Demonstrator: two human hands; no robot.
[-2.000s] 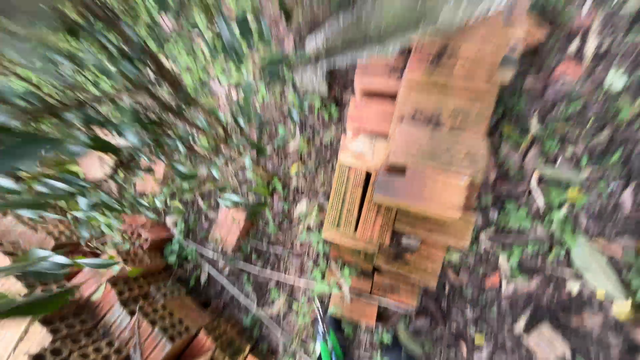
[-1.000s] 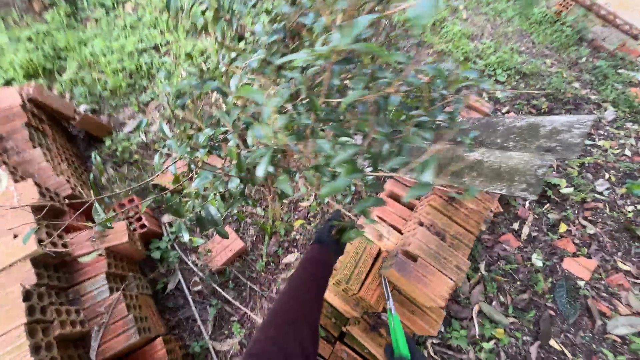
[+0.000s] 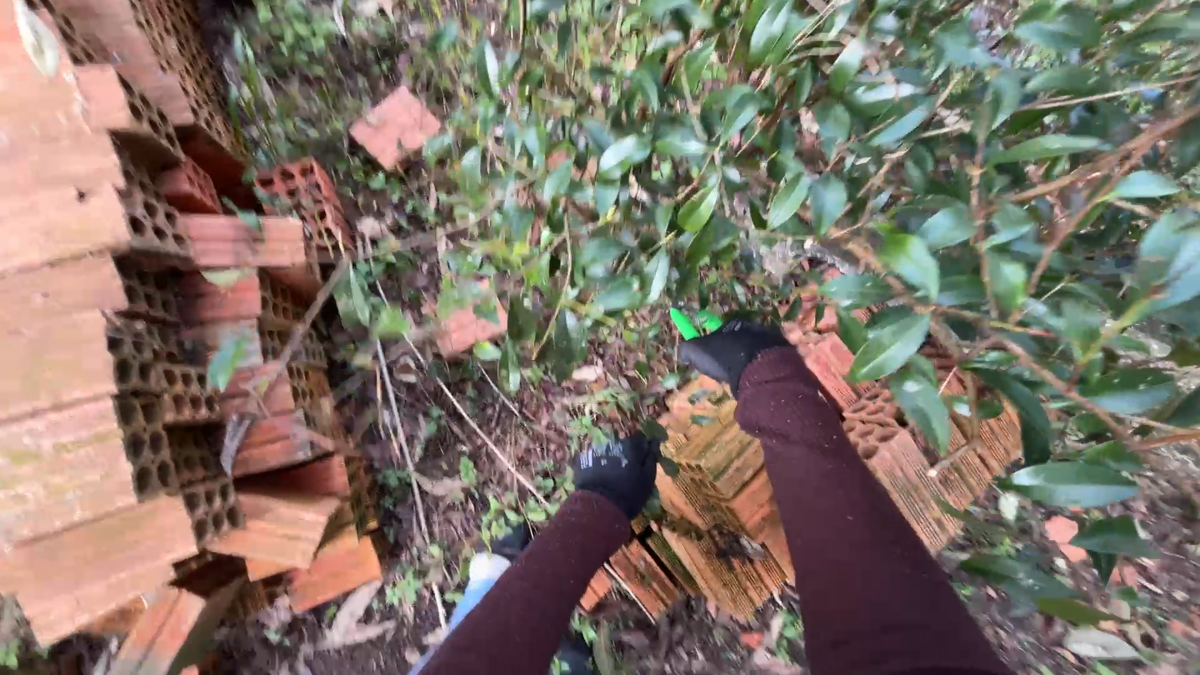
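My right hand (image 3: 736, 352), in a black glove and maroon sleeve, is closed around a tool with bright green handles (image 3: 692, 323); foliage and the hand hide the rest of it. Lower and to the left, my left hand (image 3: 617, 473), gloved in black, has its fingers curled at some small leaves beside the brick pile; whether it grips a stem cannot be told. Beneath both arms lies a pile of hollow clay bricks (image 3: 722, 553). Leafy branches (image 3: 900, 262) of a shrub hang over the pile and in front of my right hand.
A tall stack of hollow clay bricks (image 3: 56, 347) stands at the left, its edge uneven. Loose brick pieces (image 3: 396, 127) lie on the ground beyond. Thin bare sticks (image 3: 469, 422) cross the soil between the piles. My shoe and jeans (image 3: 483, 572) show low in the view.
The view has swung a lot. My right hand with the green-handled tool has moved from low over the bricks to farther forward among the leaves. The tool's metal end, visible one second ago, is hidden now.
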